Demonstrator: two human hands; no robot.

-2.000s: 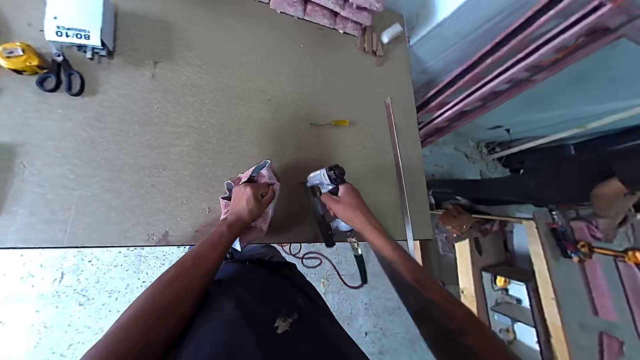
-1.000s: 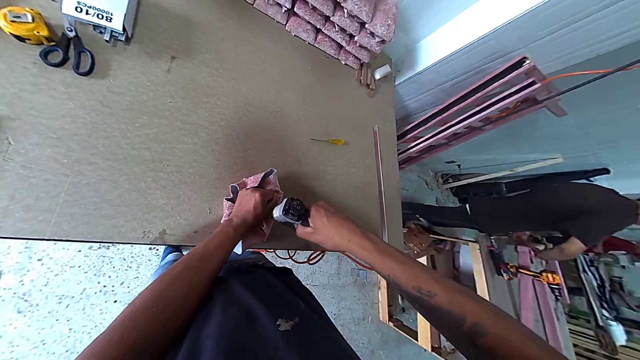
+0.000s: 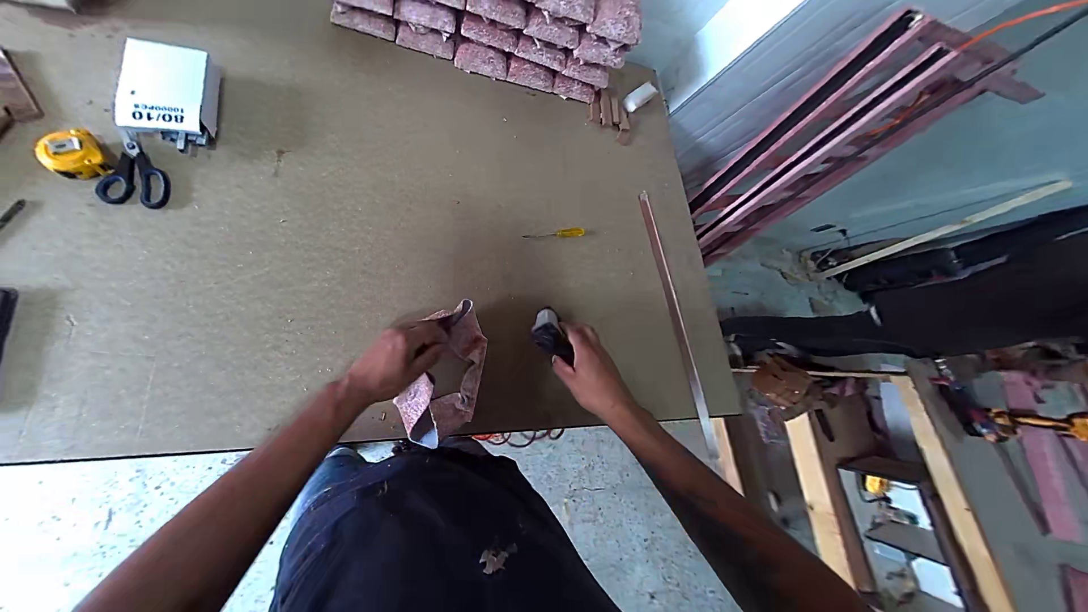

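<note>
My left hand [image 3: 399, 361] grips the upper left part of a pink speckled fabric piece [image 3: 467, 399], bent into an open loop near the front edge of the worktable [image 3: 280, 280]. To its right, my right hand [image 3: 592, 370] is closed on a handheld power tool [image 3: 551, 331] with a grey and black body, probably a pneumatic stapler; its lower part is hidden. Tool and fabric are apart. A small screwdriver with a yellow handle [image 3: 569, 232] lies beyond the tool.
Stacked pink bundles [image 3: 484, 59] stand at the far edge. A long thin strip [image 3: 671, 297] lies along the right side. At left are black-handled scissors [image 3: 136, 178], a yellow tape measure [image 3: 72, 154] and a white box [image 3: 161, 85]. Wooden frames [image 3: 820, 493] stand at right.
The power tool was against the fabric a second ago; now my right hand holds it away to the right. The fabric loop has opened wider. The co-worker seen at right is largely out of view.
</note>
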